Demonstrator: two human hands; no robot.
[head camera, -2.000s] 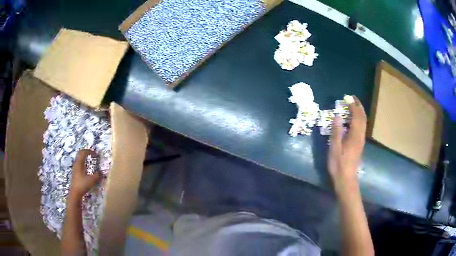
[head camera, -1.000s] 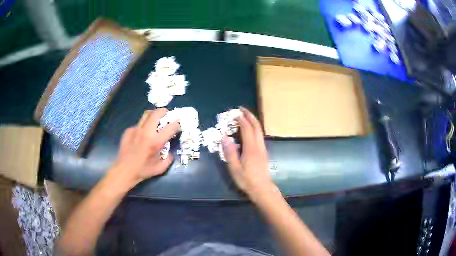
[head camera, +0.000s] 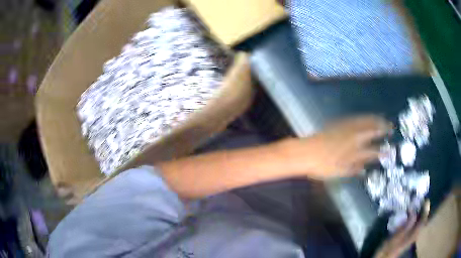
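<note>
White plastic parts (head camera: 399, 184) lie in a loose cluster on the dark green bench, with a second small cluster (head camera: 417, 120) just beyond. My left hand (head camera: 349, 146) is over the bench beside the main cluster, fingers spread and blurred; no part shows in it. My right hand (head camera: 407, 234) is low at the right, partly cut off by the bottom edge, its fingertips at the near end of the cluster. Blur hides whether it holds a part.
A large open carton (head camera: 232, 90) full of white parts (head camera: 151, 85) stands at the left, beside the bench edge. A cardboard flap (head camera: 235, 17) is at the top. A screw tray (head camera: 354, 38) is at the upper right. Part of a shallow cardboard tray (head camera: 440, 232) shows at the lower right.
The view has swung left towards the carton. My left hand has drawn back from the parts it was on. The main cluster is now more bunched together.
</note>
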